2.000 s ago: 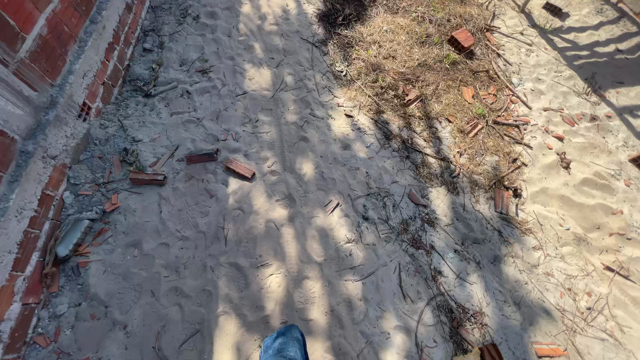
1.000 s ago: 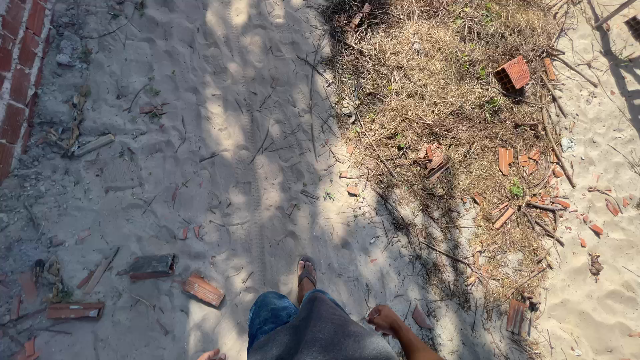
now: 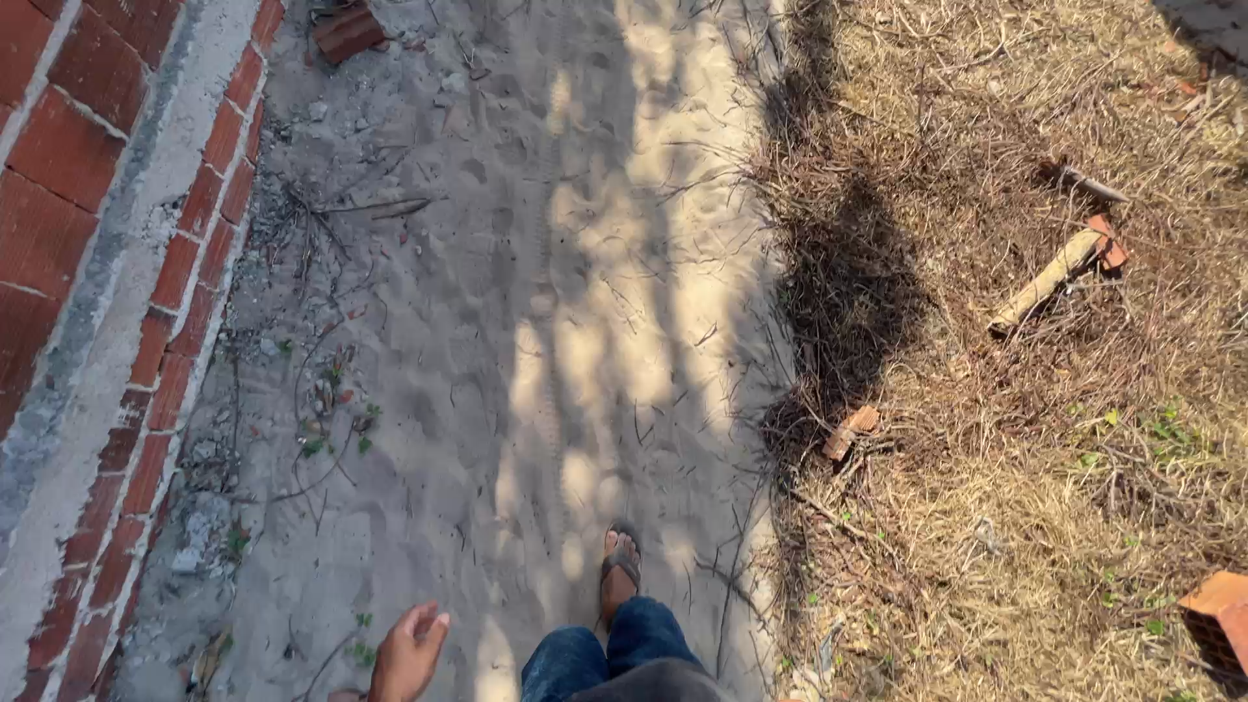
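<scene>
My left hand (image 3: 409,651) hangs at the bottom of the view, left of my knees, over the sand. Its fingers are loosely bent, the thumb stands apart, and nothing shows in it. My right hand is out of the frame. Below me are my legs in blue jeans (image 3: 609,648) and one foot in a flip-flop (image 3: 620,570) on the sandy path (image 3: 458,390).
A brick wall (image 3: 58,185) with a mortared ledge (image 3: 107,312) runs along the left. A brick piece (image 3: 347,31) lies near it. To the right, dry grass (image 3: 975,487) holds twigs, a short log (image 3: 1048,278), a broken brick (image 3: 850,432) and a hollow brick (image 3: 1224,609).
The view has moved forward along the path. My left hand has come into view, and my right hand, seen one second ago at the bottom, is no longer in the frame.
</scene>
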